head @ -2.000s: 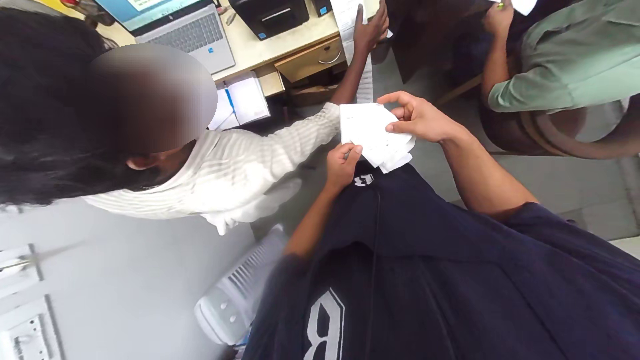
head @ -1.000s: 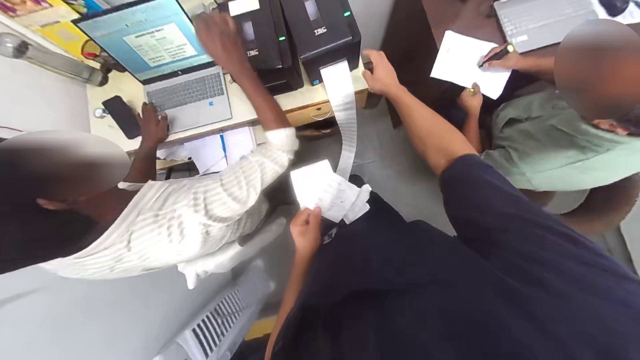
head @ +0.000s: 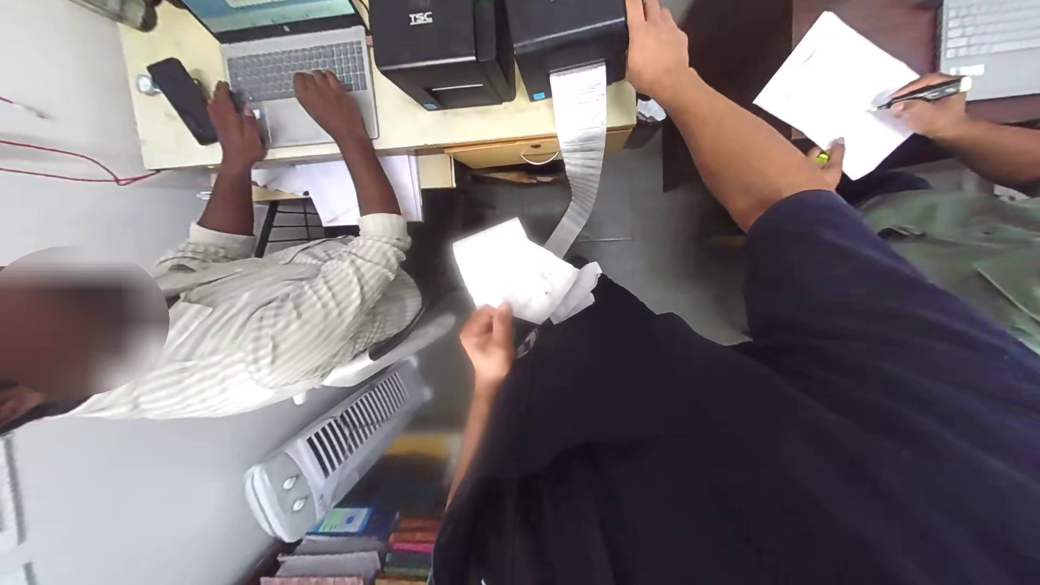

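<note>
My left hand (head: pixel 487 341), low at the centre, pinches white papers (head: pixel 516 268) between thumb and fingers; crumpled strips hang at their right edge. My right hand (head: pixel 656 49) reaches up to the right side of a black label printer (head: pixel 569 36) and touches it; its fingertips are cut off by the frame's top edge, so I cannot tell whether they grip. Out of the printer's front a long printed label strip (head: pixel 581 146) curls down behind the papers. A second black TSC label printer (head: pixel 439 57) stands close on the left.
At the left a person types on a laptop (head: pixel 301 73), beside a black phone (head: pixel 180 97) on the desk (head: pixel 439 130). A person at the right writes on white paper (head: pixel 841 89) with a pen. A wooden drawer (head: pixel 504 153) lies under the printers. A white louvred appliance (head: pixel 349 439) stands lower left.
My right hand has left the papers and moved up to the printer. The person at the left has brought a raised hand down onto the laptop. The view has shifted.
</note>
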